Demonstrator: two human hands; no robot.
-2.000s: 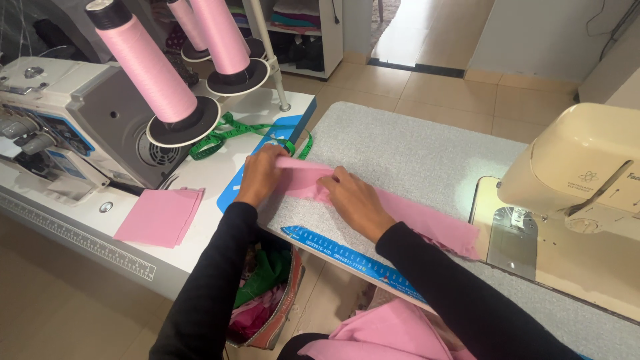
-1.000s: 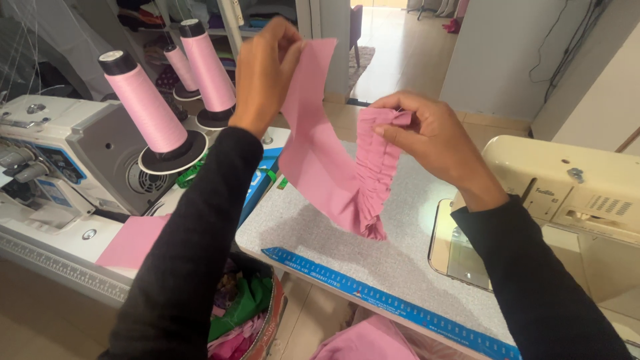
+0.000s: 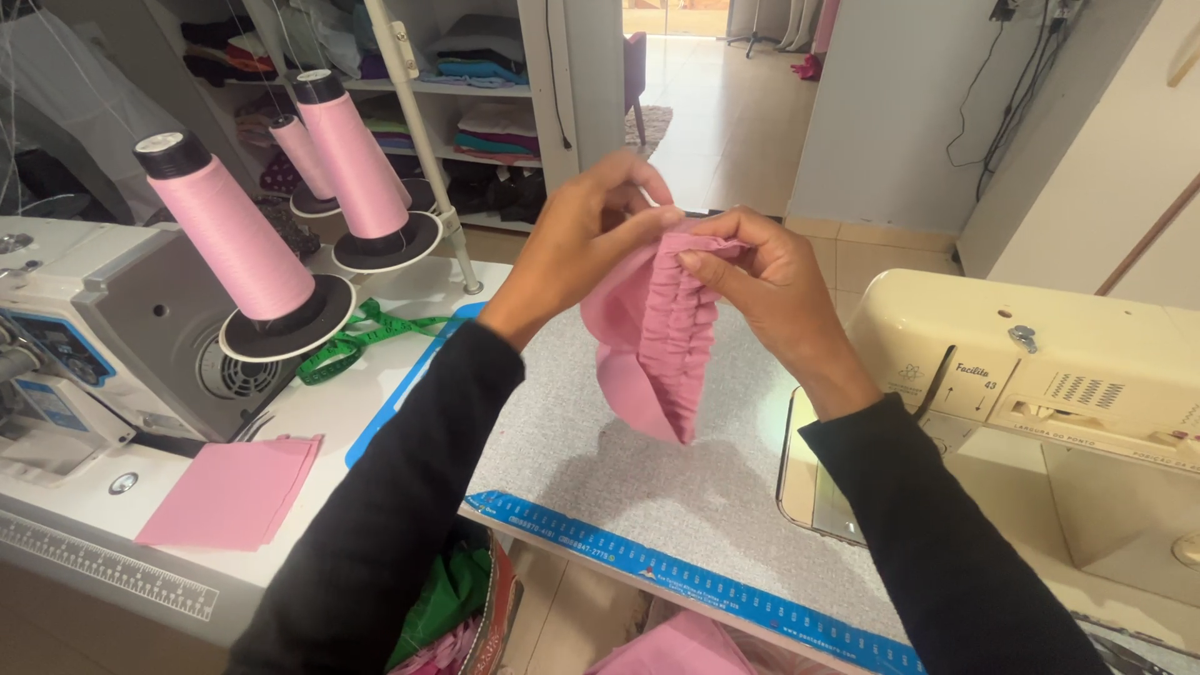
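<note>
Above the grey speckled tabletop (image 3: 581, 450), a pink fabric strip with a gathered, ruffled section (image 3: 677, 328) hangs in a loop from both hands. My left hand (image 3: 586, 234) pinches one end between thumb and fingers. My right hand (image 3: 764, 272) grips the top of the gathered part, its thumb in front of the cloth. The fingertips of the two hands are close together at the top of the strip. Part of the upper edge is hidden behind the fingers.
A cream sewing machine (image 3: 1050, 394) stands at the right. Another sewing machine (image 3: 141, 328), pink thread cones (image 3: 230, 239), a green tape measure (image 3: 389, 328) and folded pink fabric (image 3: 234, 492) are at the left. Blue measuring tape (image 3: 656, 577) lines the table's front edge; a fabric-filled container (image 3: 502, 600) stands below.
The strip was low over the table, then was lifted and held with its ends apart. Now both hands have come together, bringing the ends close to each other.
</note>
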